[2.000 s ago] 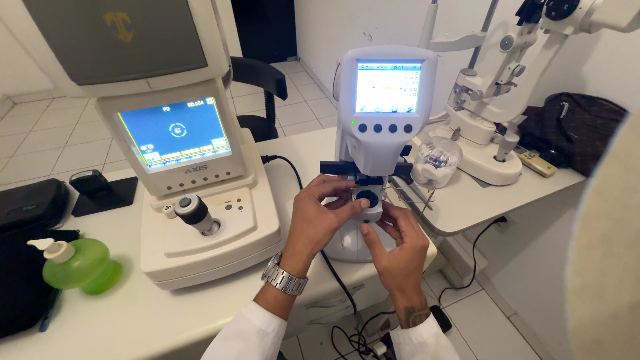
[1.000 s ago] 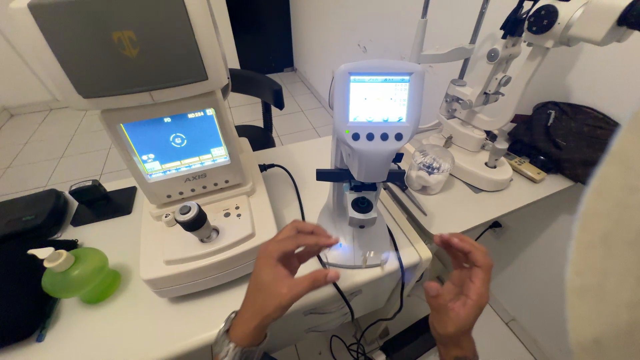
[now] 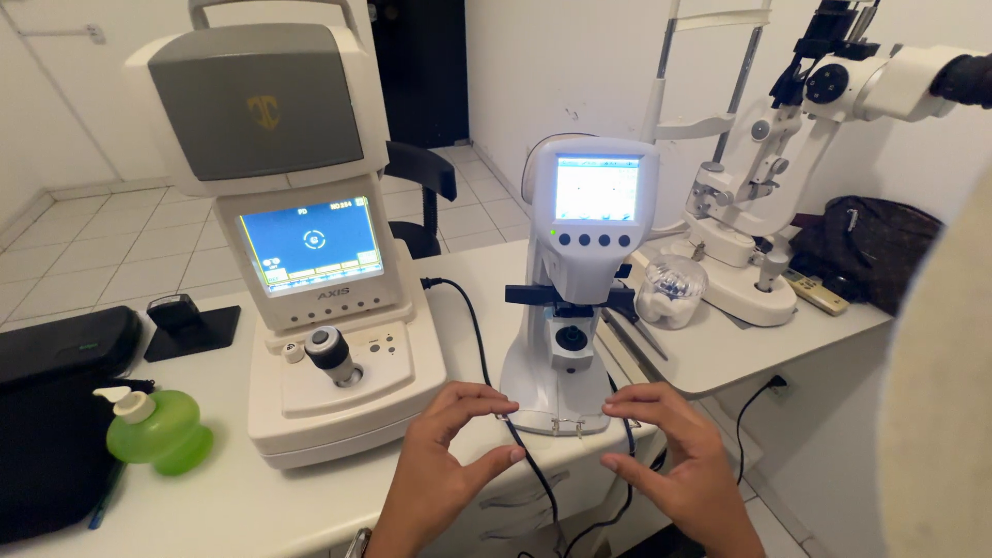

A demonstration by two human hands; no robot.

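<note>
Rimless eyeglasses point(image 3: 568, 424) with a metal bridge lie at the front edge of the white lensmeter's base point(image 3: 535, 395). My left hand point(image 3: 449, 461) is by their left end, thumb and fingers apart, fingertips close to the lens. At the right end, my right hand point(image 3: 678, 465) is spread the same way; whether either hand's fingertips touch the eyeglasses cannot be told. Above the base are the lensmeter's round dark lens support point(image 3: 571, 337), a black horizontal bar point(image 3: 535, 294) and a lit screen point(image 3: 597, 188) with a row of round buttons beneath.
An autorefractor point(image 3: 349, 395) with a joystick stands left, near a green pump bottle point(image 3: 151, 426) and black cases point(image 3: 70, 349). Black cables point(image 3: 477, 333) run past the lensmeter. On the right table are a clear jar point(image 3: 670, 291), a slit lamp point(image 3: 744, 271), a remote control point(image 3: 814, 293) and a dark bag point(image 3: 868, 240).
Both hands were at the lensmeter's lens support two seconds ago, then apart and lower. Now they have come closer together, beside the eyeglasses at the base's front edge.
</note>
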